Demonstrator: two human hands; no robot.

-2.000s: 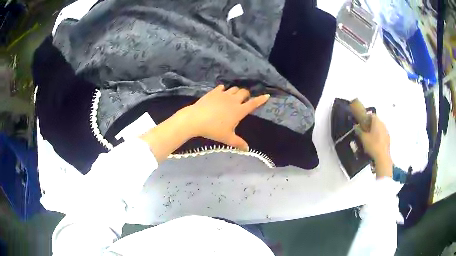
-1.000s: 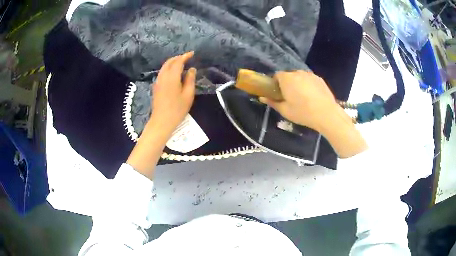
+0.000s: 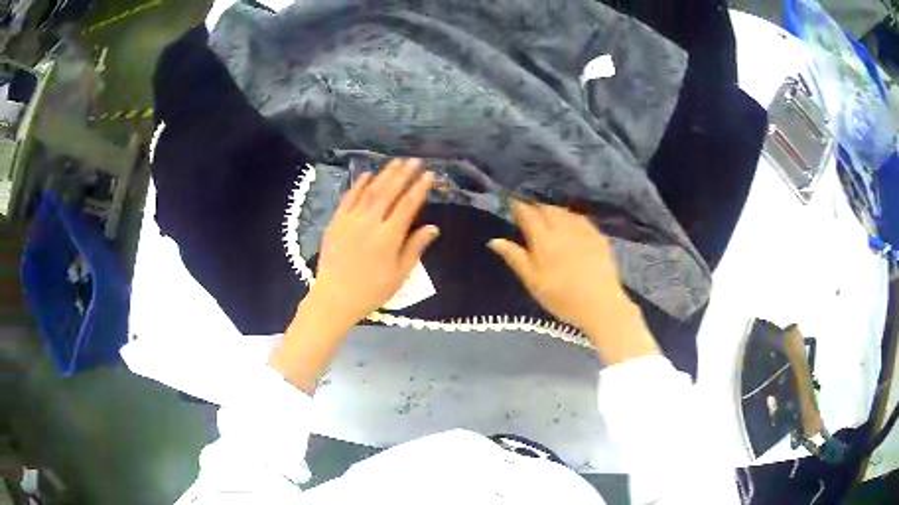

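A dark jacket (image 3: 222, 217) lies spread on the white pressing table, with its grey patterned lining (image 3: 434, 94) folded over it. A cream stitched-looking trim (image 3: 473, 324) runs along the near dark edge. My left hand (image 3: 370, 242) lies flat on the dark band near the lining's edge, partly over a white paper or label (image 3: 414, 288). My right hand (image 3: 562, 261) rests on the band further right, fingertips at the lining's edge. Both hands have spread fingers and hold nothing visible. The steam iron (image 3: 774, 390) stands at the table's right, untouched.
A silver iron rest (image 3: 798, 138) lies at the back right, beside a blue basket (image 3: 856, 212) with clear plastic. A small white label (image 3: 597, 68) shows on the lining. A blue bag or bin (image 3: 74, 286) is at the far left. The table's near edge (image 3: 394, 434) runs before my body.
My right hand has let go of the iron, which now sits at the right, and has come onto the jacket. The view has shifted, so the jacket appears further right.
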